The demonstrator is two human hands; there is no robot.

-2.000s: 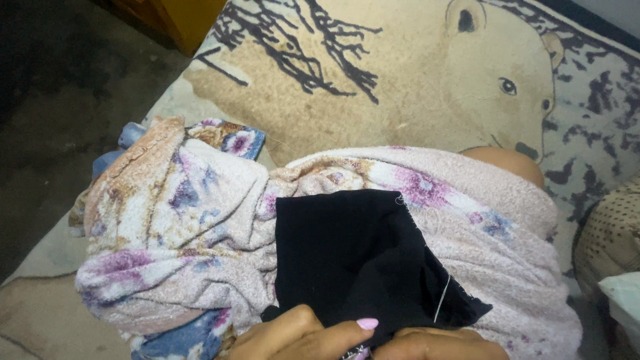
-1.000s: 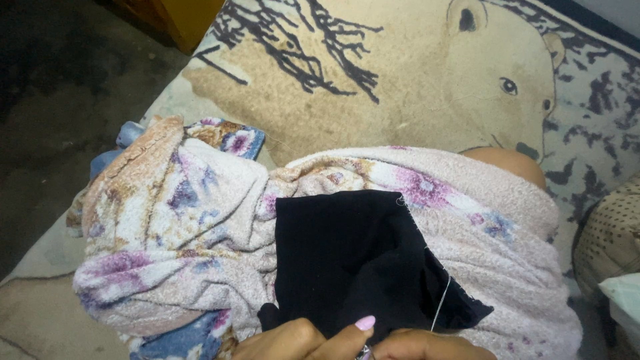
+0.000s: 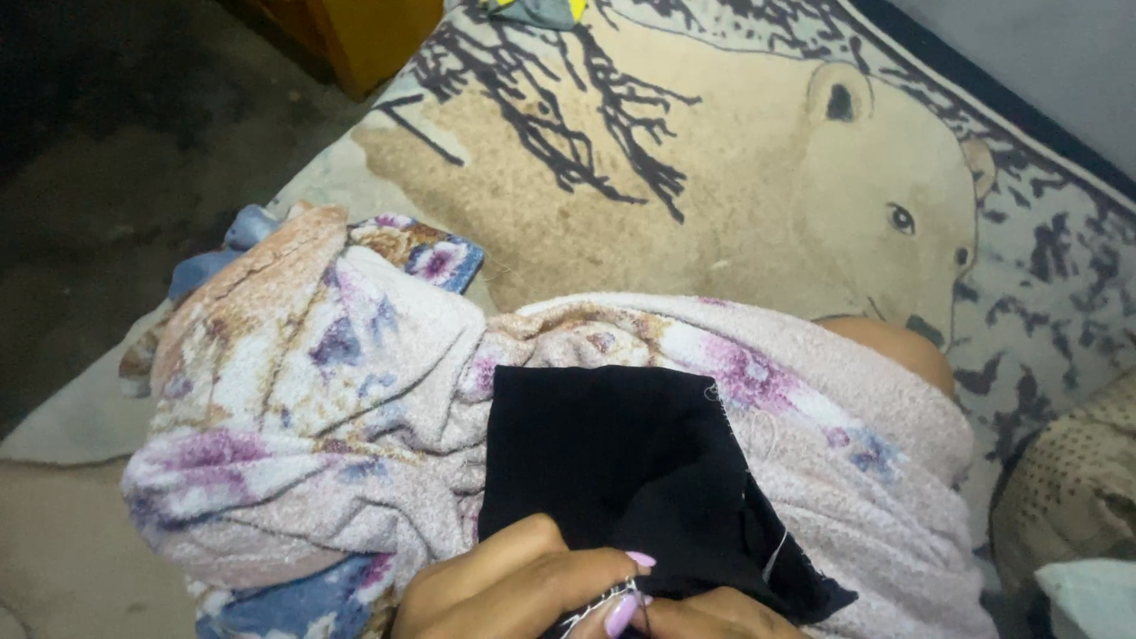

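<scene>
A piece of black fabric [image 3: 612, 453] lies over my lap on the floral towelling cloth [image 3: 852, 497], with white stitches along its right edge. At the bottom of the view my left hand [image 3: 524, 577] pinches the fabric's edge between thumb and forefinger, where more white stitches show. My right hand [image 3: 719, 617] meets it there, its fingers closed around what looks like a thin needle [image 3: 641, 608], mostly hidden. A pale thread [image 3: 777, 555] runs across the fabric's right part above my right hand.
Beneath me spreads a blanket [image 3: 621, 240] printed with a polar bear and dark branches. A yellow piece of furniture [image 3: 364, 40] stands at the top left beside the dark floor [image 3: 151, 160]. A dotted beige fabric item [image 3: 1074, 479] and a pale, light-coloured item [image 3: 1092, 595] are at the right edge.
My hands stay together at the fabric's edge, with small shifts of the fingers. The pale thread over the fabric hangs shorter and more slanted than one second ago.
</scene>
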